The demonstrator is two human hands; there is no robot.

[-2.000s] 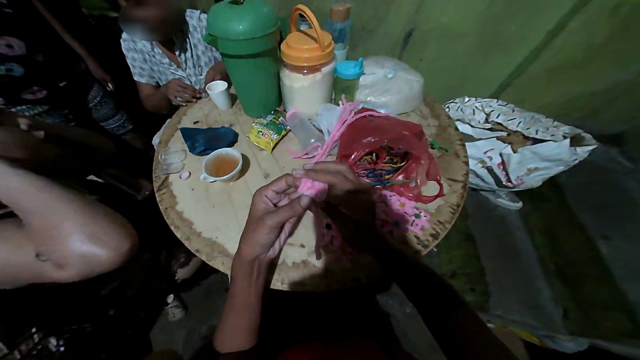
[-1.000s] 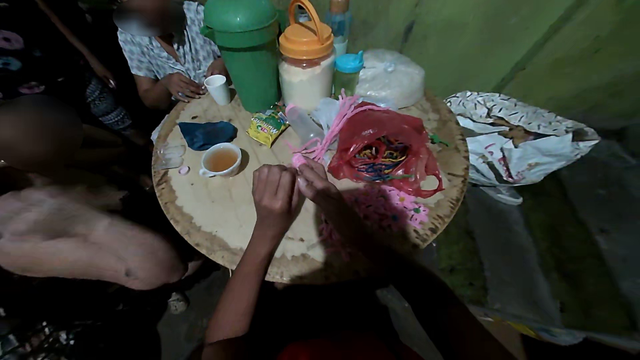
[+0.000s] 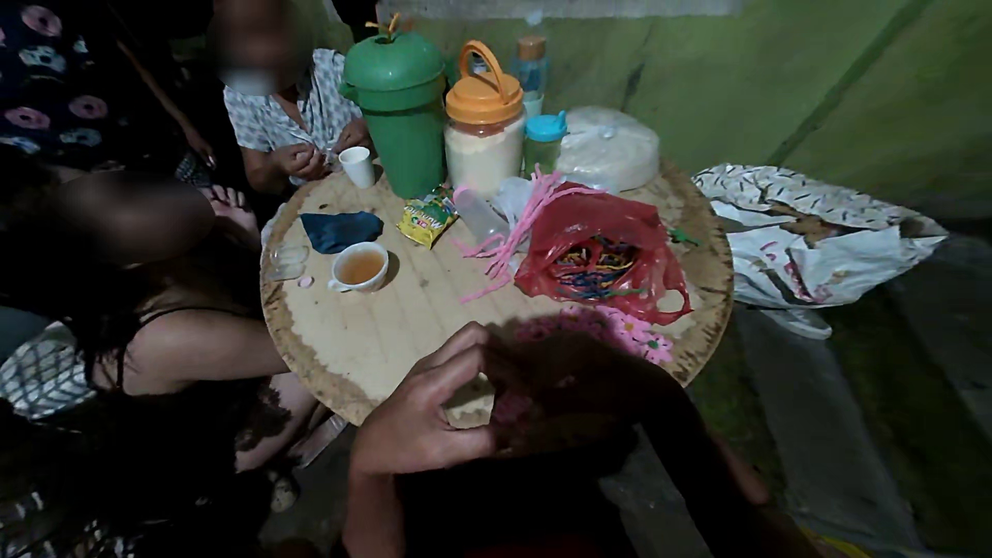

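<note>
My left hand (image 3: 438, 407) is raised over the near edge of the round wooden table (image 3: 418, 310), thumb and fingers curved towards my right hand (image 3: 577, 380). The right hand lies in dark shadow. Something pink (image 3: 513, 407) shows dimly between the hands; which hand holds it cannot be told. Beyond the right hand lie pink flower-shaped pieces (image 3: 632, 333). Behind them sits a red plastic bag (image 3: 566, 232), open, with bundled coloured strands (image 3: 593, 267) inside. Pink strands (image 3: 523, 229) lie along the bag's left side.
A cup of brown liquid (image 3: 363, 266), dark blue cloth (image 3: 341, 230) and yellow-green packet (image 3: 428, 219) lie left of centre. Behind stand a green lidded container (image 3: 403, 116), an orange-lidded jar (image 3: 484, 139) and a white-filled bag (image 3: 608, 151). People sit at left; a white sack (image 3: 814, 248) is at right.
My hands have come back from beside the pink strands to the table's near edge, and the left hand's fingers have spread. At left, the seated person's head and arm have moved.
</note>
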